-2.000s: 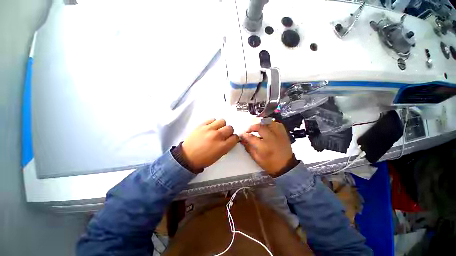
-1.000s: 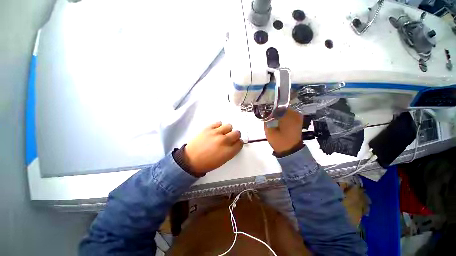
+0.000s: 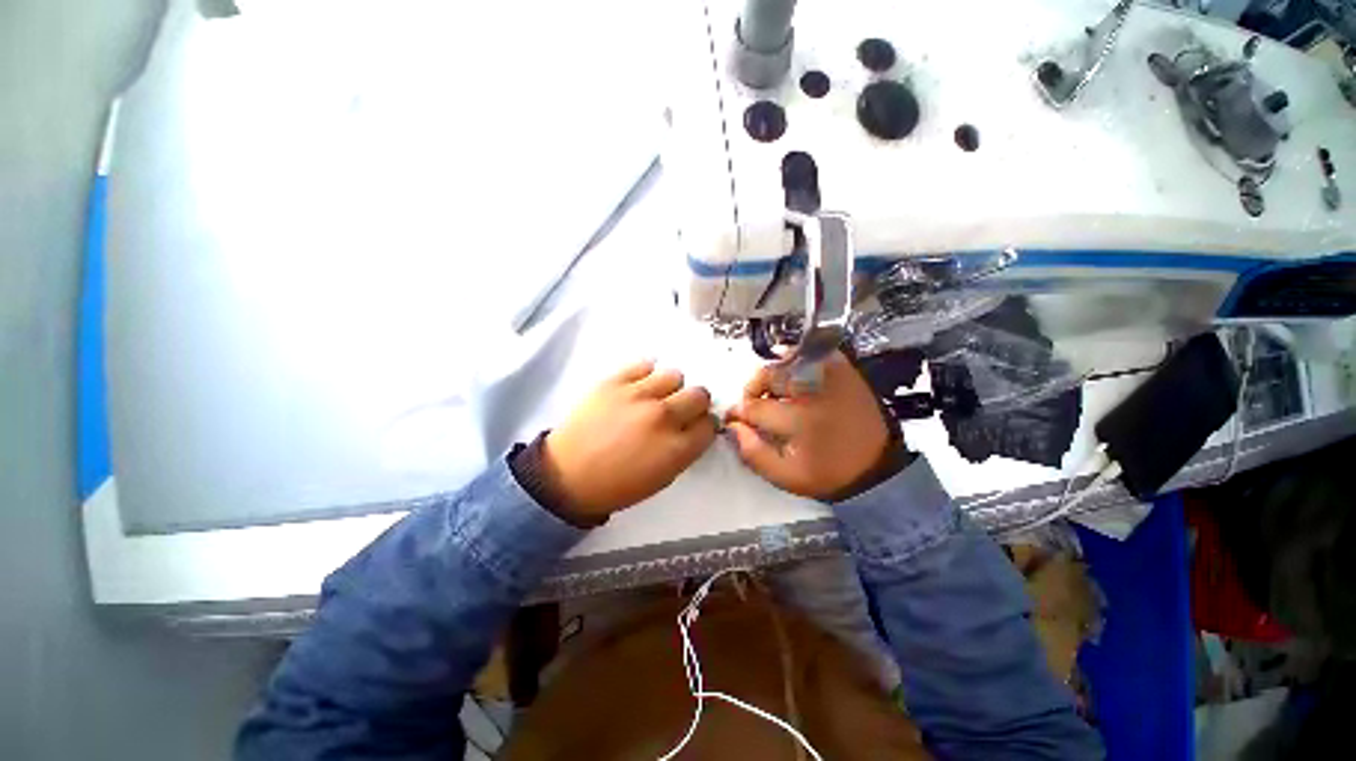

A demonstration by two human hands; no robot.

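The pale grey fabric piece (image 3: 595, 320) lies on the machine table left of and below the sewing machine head (image 3: 952, 179). My left hand (image 3: 632, 443) is closed on the fabric's edge just in front of the needle area. My right hand (image 3: 815, 428) is beside it, its fingertips pinched together and meeting the left fingertips. The fabric edge between the fingertips is mostly hidden and washed out by bright light. The presser foot (image 3: 732, 327) shows partly under the head's left end.
Black ribbed fabric (image 3: 1026, 402) lies right of my right hand, partly under a clear plastic bag (image 3: 1101, 324). A black phone or power bank (image 3: 1172, 412) with a white cable lies at the table edge. A blue bin (image 3: 1138, 639) stands below right. A white earphone cord (image 3: 693, 669) hangs over the lap.
My right hand went right beside the needle area, where a thin dark strip showed between the hands, and has now come back to my left hand. My left hand has stayed nearly still.
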